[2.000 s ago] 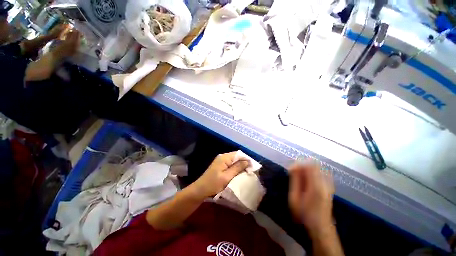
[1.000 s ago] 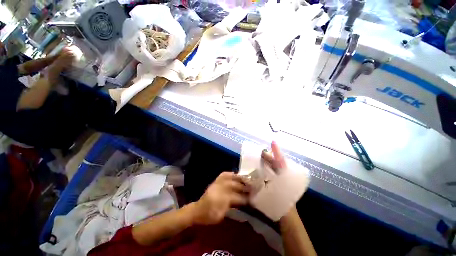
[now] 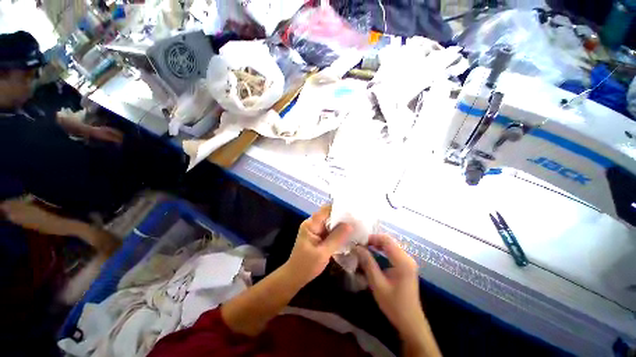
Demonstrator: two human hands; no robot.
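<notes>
My left hand (image 3: 317, 244) grips an off-white cloth piece (image 3: 354, 215) by its left side, at the front edge of the machine table. My right hand (image 3: 392, 271) holds the cloth's lower right side between thumb and fingers. The cloth is crumpled between the hands and its upper part looks overexposed against the white table. The needle area (image 3: 466, 159) of the sewing machine (image 3: 551, 150) is beyond the hands to the right. Dark green thread snips (image 3: 508, 239) lie on the table right of my hands.
A cream cloth pile (image 3: 411, 90) lies left of the machine head. A plastic bag of strips (image 3: 245, 87) and a wooden strip (image 3: 233, 148) are at the table's left. A blue crate (image 3: 104, 273) of cloth stands below left. A person (image 3: 42, 132) sits at far left; another forearm shows near the crate.
The cloth, spread over my right hand a second ago, is now bunched between both hands. The view has tilted up, and another person's forearm has appeared beside the crate.
</notes>
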